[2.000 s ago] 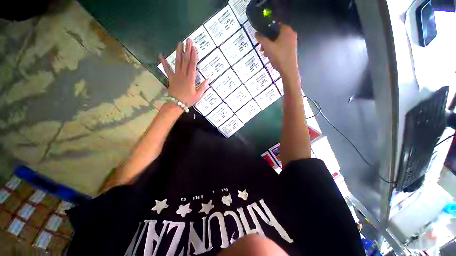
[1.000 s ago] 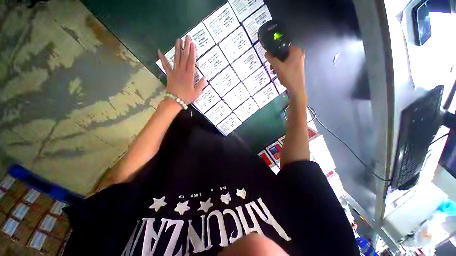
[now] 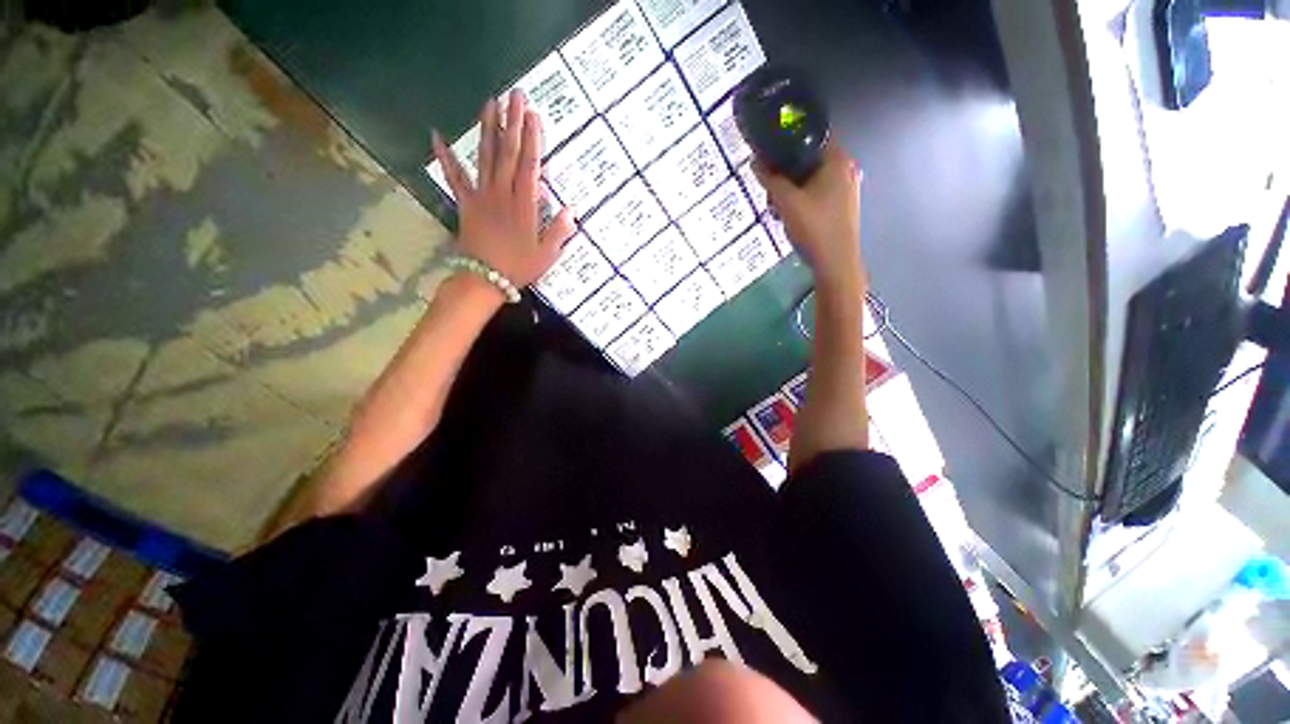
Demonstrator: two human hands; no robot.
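Observation:
A tight block of small product boxes (image 3: 652, 215) lies on the green bench top (image 3: 410, 57), with white printed labels facing up. My left hand (image 3: 505, 198), bare with a bead bracelet, lies flat on the boxes at the block's left edge, fingers spread, gripping nothing. My right hand (image 3: 821, 205) is closed around the handle of a black barcode scanner (image 3: 782, 125). A yellow-green light shows on the scanner's top. The scanner's head is over the right edge of the block. Its front face is hidden.
Red-ended boxes (image 3: 771, 424) stand beyond my right forearm. A thin cable (image 3: 976, 406) loops over the dark strip. A black keyboard (image 3: 1177, 375) sits on the white shelf (image 3: 1058, 255) at right. Brown cartons (image 3: 85, 622) and a blue pallet edge (image 3: 120, 530) are at lower left.
My right hand with the scanner has moved down and right, from the top of the block to its right edge. My left hand has stayed on the boxes. The whole view has shifted slightly.

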